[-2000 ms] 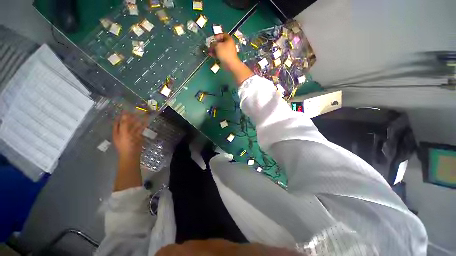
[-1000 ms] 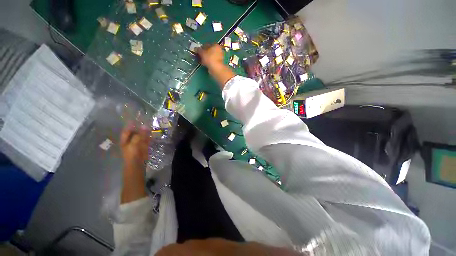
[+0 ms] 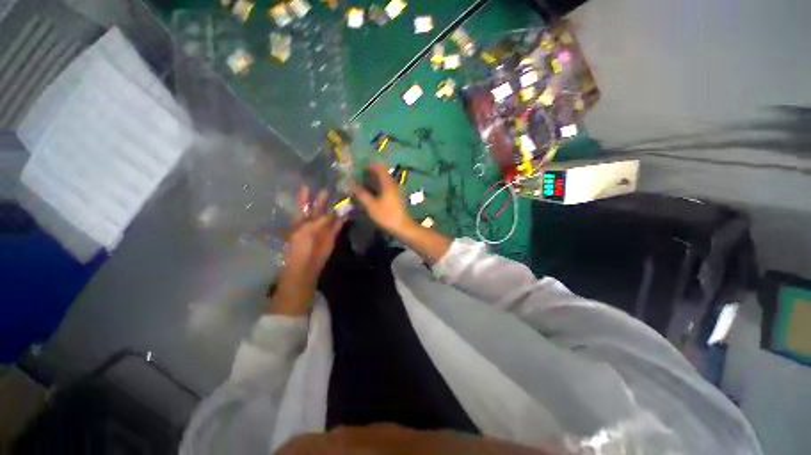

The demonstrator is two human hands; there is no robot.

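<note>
My left hand (image 3: 311,233) is at the near edge of the green-matted bench, fingers pointing up, by a clear blister tray (image 3: 258,182) that is blurred. My right hand (image 3: 384,203) is just right of it, fingers spread near small wired parts (image 3: 338,147) with yellow ends at the bench edge. A small white-and-yellow part (image 3: 343,206) lies between the two hands. Blur hides whether either hand grips anything. Another clear tray (image 3: 285,84) lies on the mat, with small white squares (image 3: 280,46) on and around it.
A heap of wired parts (image 3: 533,89) lies at the upper right. A pale meter (image 3: 591,181) with red-green digits stands right of the mat, with a looped white wire (image 3: 496,213). Paper sheets (image 3: 102,147) lie at the left. A black chair-like object (image 3: 640,249) is at the right.
My right hand has moved from the mat's middle toward the near edge, beside my left hand. My left hand has moved up and right. The camera view has shifted.
</note>
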